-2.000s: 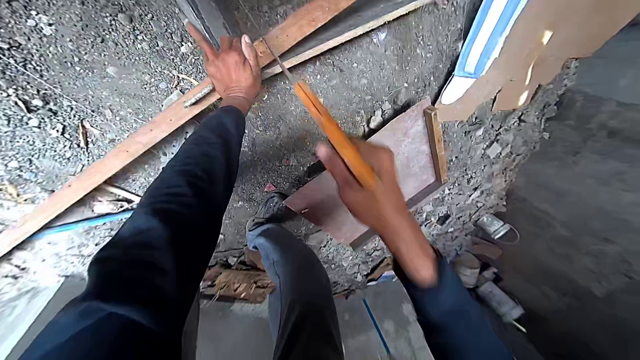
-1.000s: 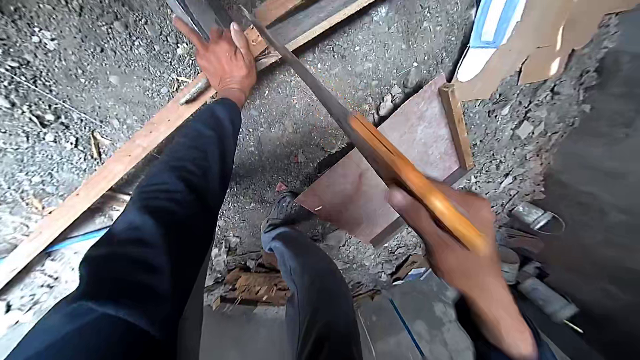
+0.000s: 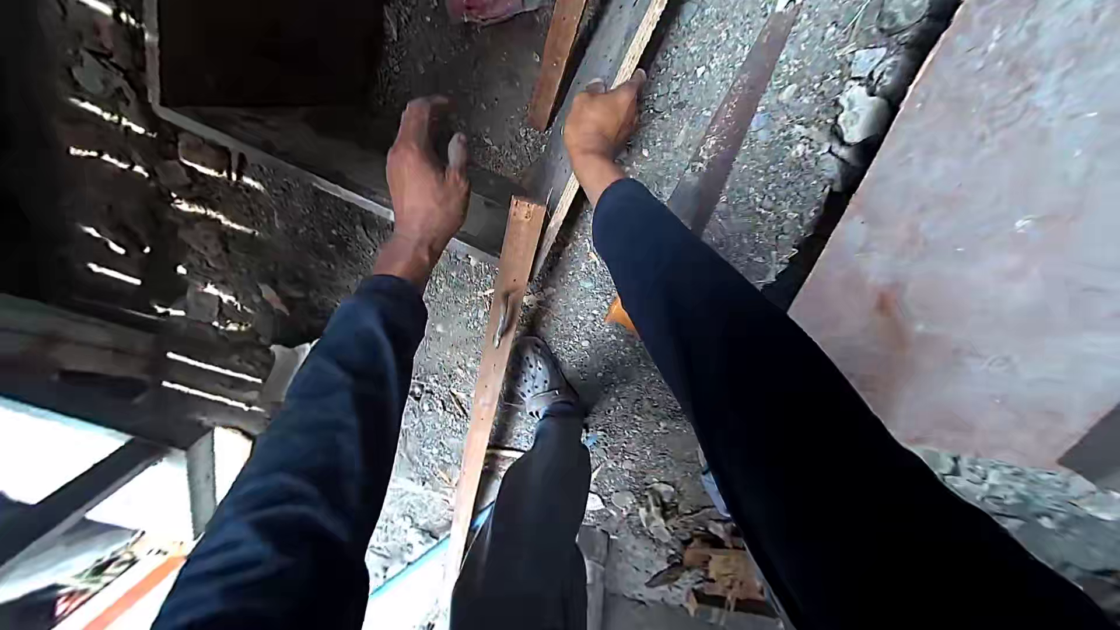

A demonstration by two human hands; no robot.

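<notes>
My left hand hovers with fingers apart and nothing in it, left of the boards. My right hand is curled over the pale edge of a long grey wooden board. A narrow brown wooden strip runs up from the bottom and ends at a squared end near that board. A separate brown wood piece lies further up, with a gap between them. The handsaw's blade lies on the gravel at the right; part of its orange handle shows beside my right sleeve.
A large reddish flat panel is at the right, beside loose stones. A dark box-like frame stands at the upper left. My shoe is on the gravel beside the strip. Broken wood scraps lie at the bottom.
The view has swung left. My right hand has let go of the saw, now on the ground, and holds the board. My left hand has come off the wood. The brown strip now shows a gap.
</notes>
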